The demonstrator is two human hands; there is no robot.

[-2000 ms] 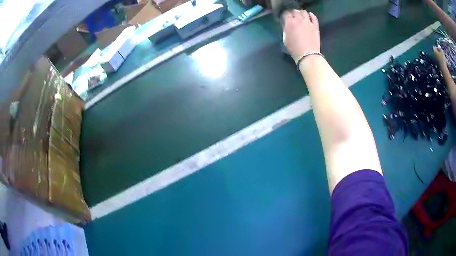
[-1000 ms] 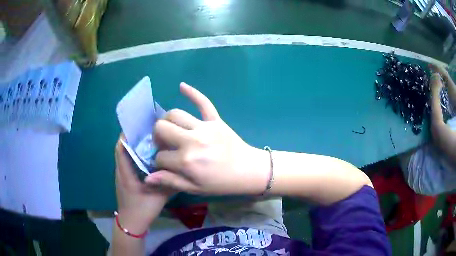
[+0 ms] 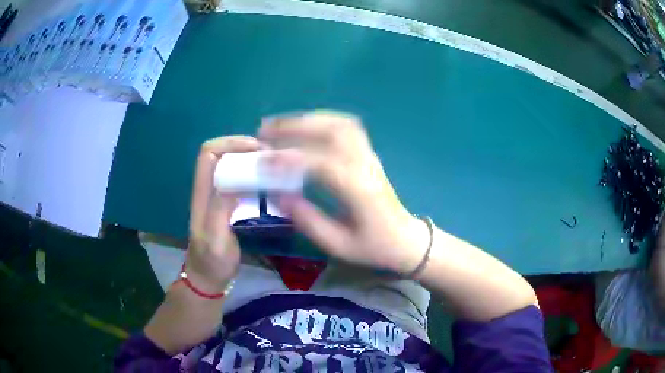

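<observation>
A small white product box [image 3: 248, 172] is held upright between my hands above the blue-green bench top. Its top looks flat and white, and a side with a dark product picture shows below it. My left hand [image 3: 216, 211] grips the box from the left side. My right hand [image 3: 339, 193] is blurred, with its fingertips at the box's top right edge. My right fingers cover part of the box, so I cannot tell if the lid is fully closed.
Closed pale-blue boxes [image 3: 95, 51] stand in tight rows on the white table [image 3: 65, 156] at left. The conveyor belt [image 3: 510, 29] runs beyond the white edge strip. A black cable heap [image 3: 633, 191] lies at right, near a neighbour's arm. Thin dark pieces lie on the bench.
The box's raised lid no longer stands up; its top now looks flat. The box has turned in my hands. The view has shifted, so the bench edge and closed boxes sit higher.
</observation>
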